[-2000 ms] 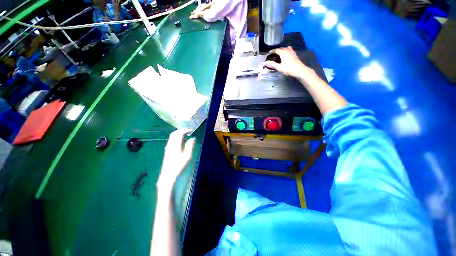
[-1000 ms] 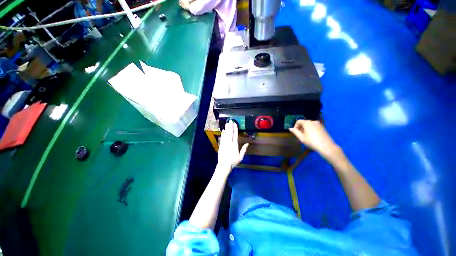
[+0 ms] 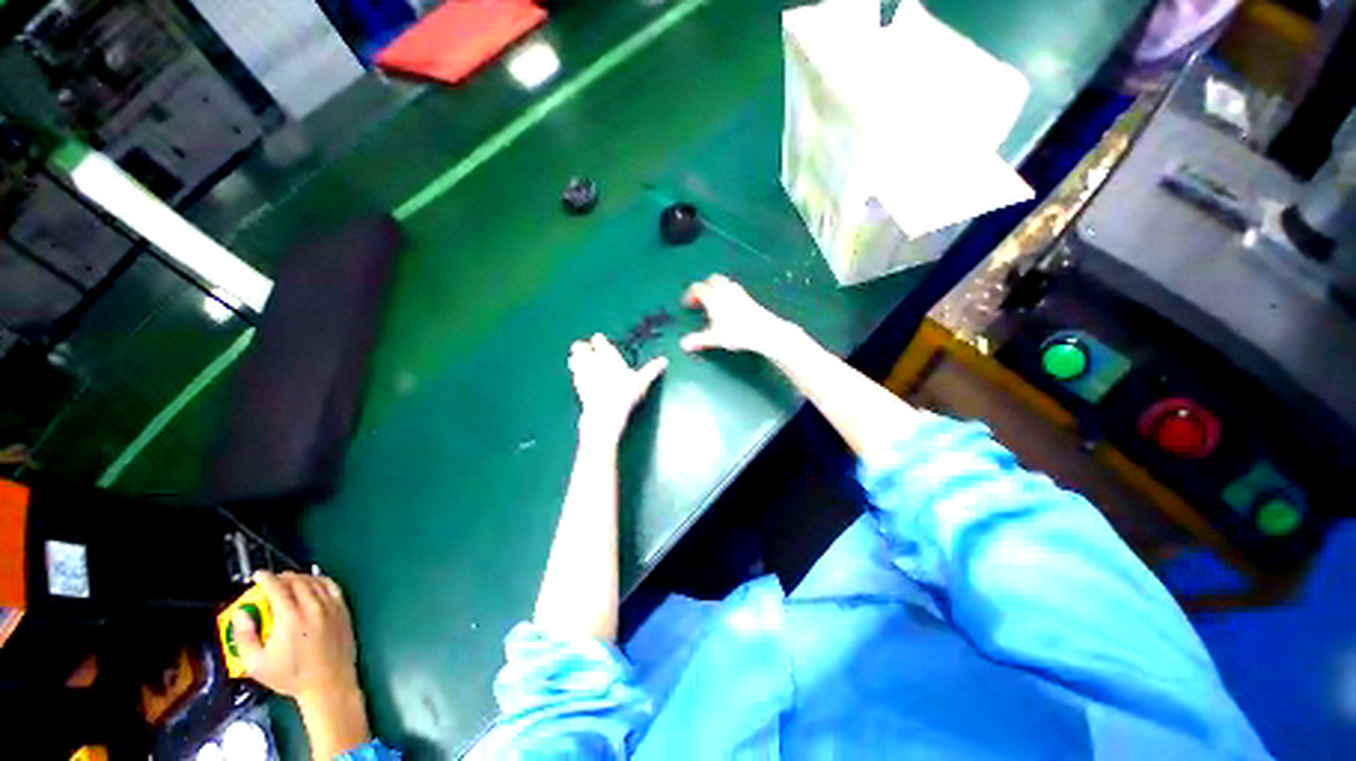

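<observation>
A small loose pile of black parts (image 3: 649, 330) lies on the green belt (image 3: 491, 357) between my two hands. My left hand (image 3: 607, 384) is at the pile's near left side, fingers apart. My right hand (image 3: 729, 320) is at its right side, fingers curled and apart. I see nothing held in either hand, though small parts at the fingertips are too tiny to tell. Two round black housings (image 3: 680, 223) (image 3: 580, 195) sit on the belt beyond the pile.
An open white carton (image 3: 877, 164) stands at the belt's right edge. The machine's front panel, with two green buttons and a red button (image 3: 1179, 428), is at the right. A dark long block (image 3: 315, 357) lies left. Another person's hand (image 3: 308, 639) holds a yellow switch box at lower left.
The view has swung left. Both hands have left the machine's button panel and come to the black pile on the belt. The neighbour's hand and the dark block now show.
</observation>
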